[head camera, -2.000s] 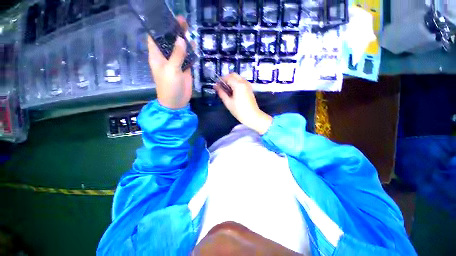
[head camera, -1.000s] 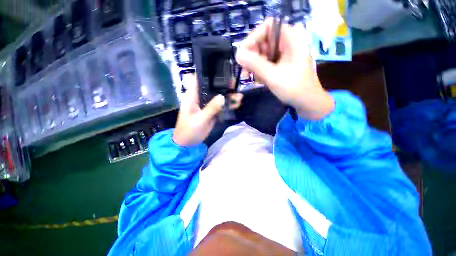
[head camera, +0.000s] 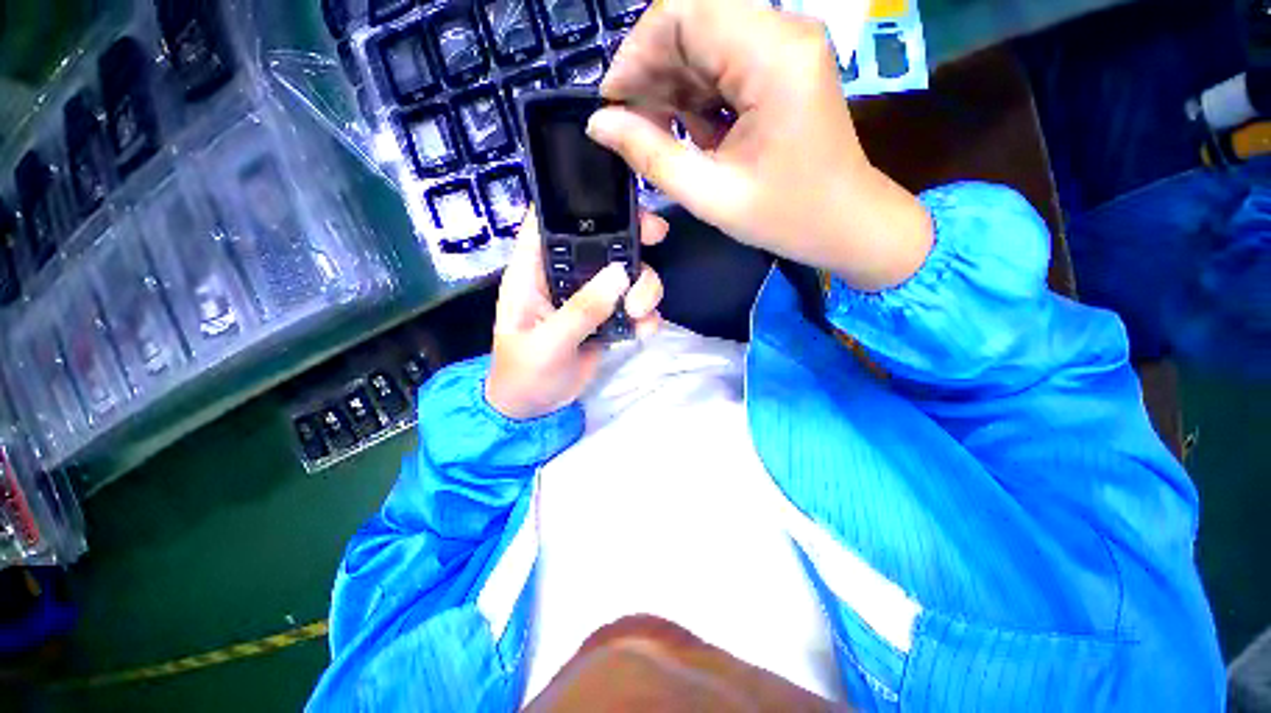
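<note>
A black keypad phone (head camera: 586, 209) is upright in my left hand (head camera: 551, 334), screen up, its keys towards me, my thumb over the lower keys. My right hand (head camera: 767, 139) is at the phone's top right corner, thumb and fingers bent close to the screen's upper edge. Whether something thin is pinched in its fingertips cannot be told. The lens tray (head camera: 463, 275) with rows of black square frames lies behind the phone, partly hidden by both hands.
A clear phone tray (head camera: 230, 383) with black phones in its back row lies at the left. A small parts tray (head camera: 360, 411) is near the bench edge. A pale blue card (head camera: 903, 70) is at the top right, a brown carton (head camera: 976, 139) beside it.
The left hand has brought the phone from over the trays to in front of my chest. The right hand has left the lens tray and come to the phone's screen. The view has shifted.
</note>
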